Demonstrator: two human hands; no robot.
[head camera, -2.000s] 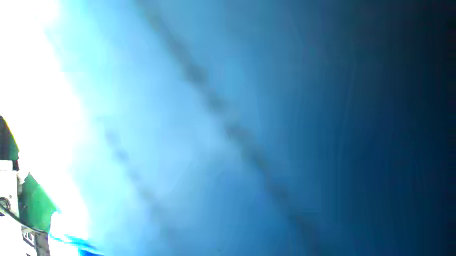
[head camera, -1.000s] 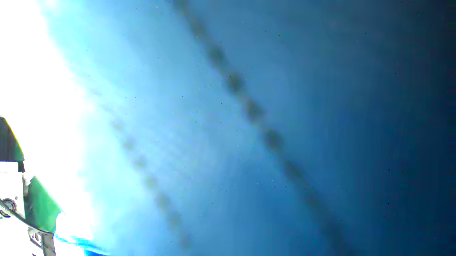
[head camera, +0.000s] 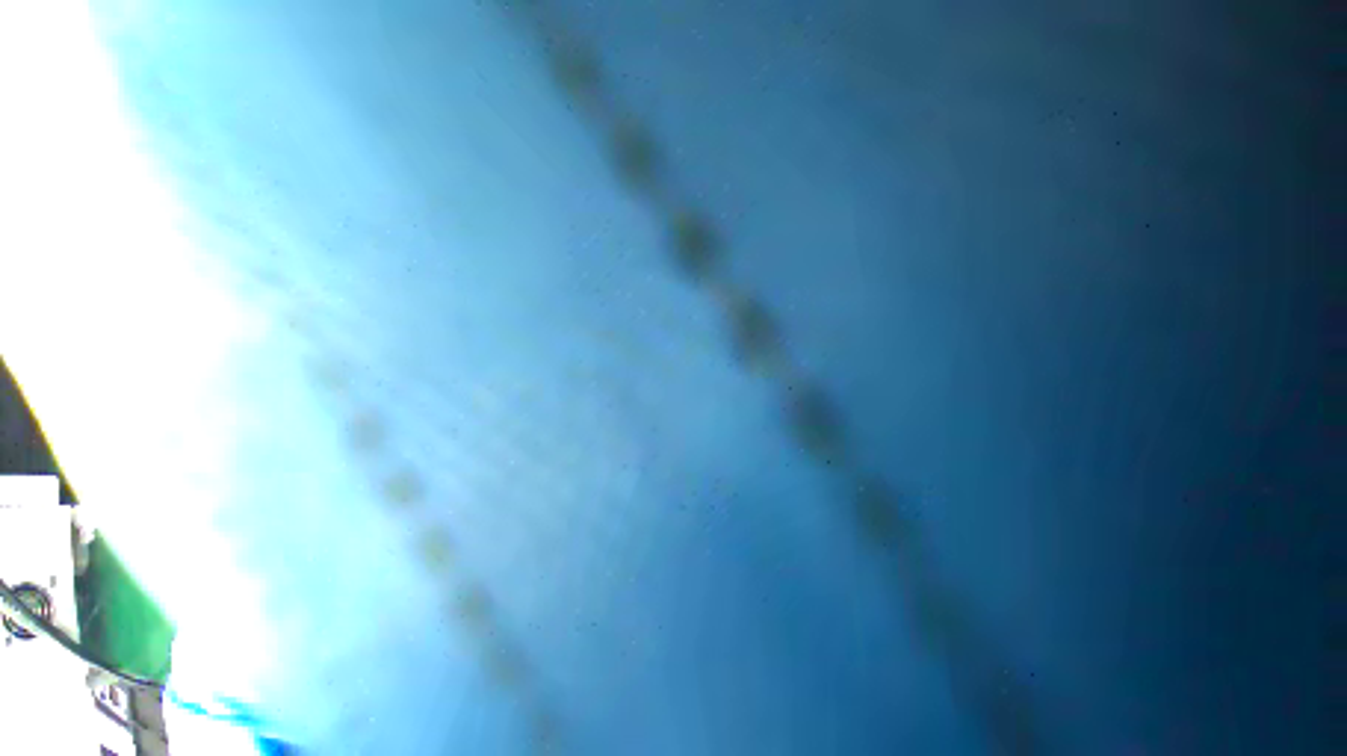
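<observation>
A blurred blue surface (head camera: 621, 443), which looks like cloth held very close to the lens, fills most of the head view. Two dark dotted lines run slantwise down across it. It is bright at the left and nearly black at the right. My left hand and my right hand are not in the picture. No part being worked on can be made out.
At the lower left edge a green surface (head camera: 126, 613) shows beside a white object (head camera: 30, 554) with a round mark and a dark thin line across it. Above them the left side is glaring white.
The blue surface has shifted slightly, and its dotted lines look a little sharper than two seconds ago. The strip at the lower left is nearly the same.
</observation>
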